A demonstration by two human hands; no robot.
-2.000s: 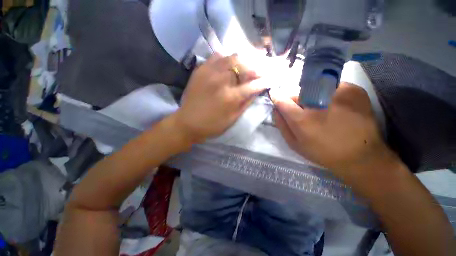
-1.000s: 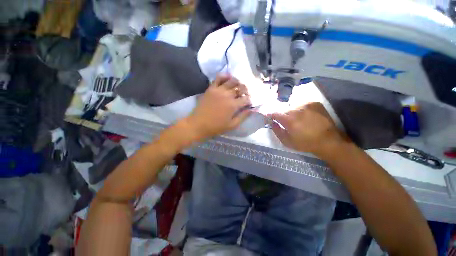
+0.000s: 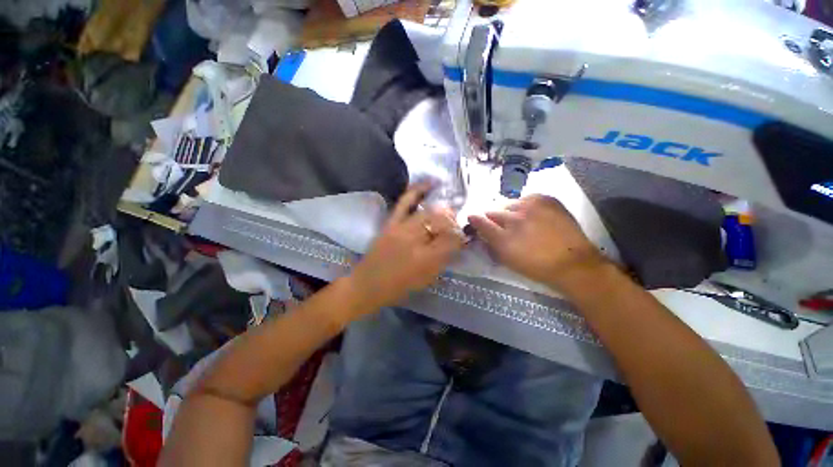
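The joined workpiece, dark charcoal with pale parts, lies spread left of the needle. Its pale part runs in beside the presser foot under the bright lamp. My left hand is on the work just in front of the needle, fingers bent. My right hand is beside it, its fingertips pinching the fabric edge at a small dark spot near my left fingertips. The glare hides the exact edge. A dark panel with a pale edge lies right of the needle, under the machine arm.
The white sewing machine with a blue stripe stands behind my hands. Snips and a blue tube lie at right. A ruler strip runs along the table's front edge. Fabric heaps and a red crate are at left.
The view has shifted. My left hand has moved closer to my right hand, and its fingers have changed shape. The dark fabric at left is spread wider, with a pale flap showing in front.
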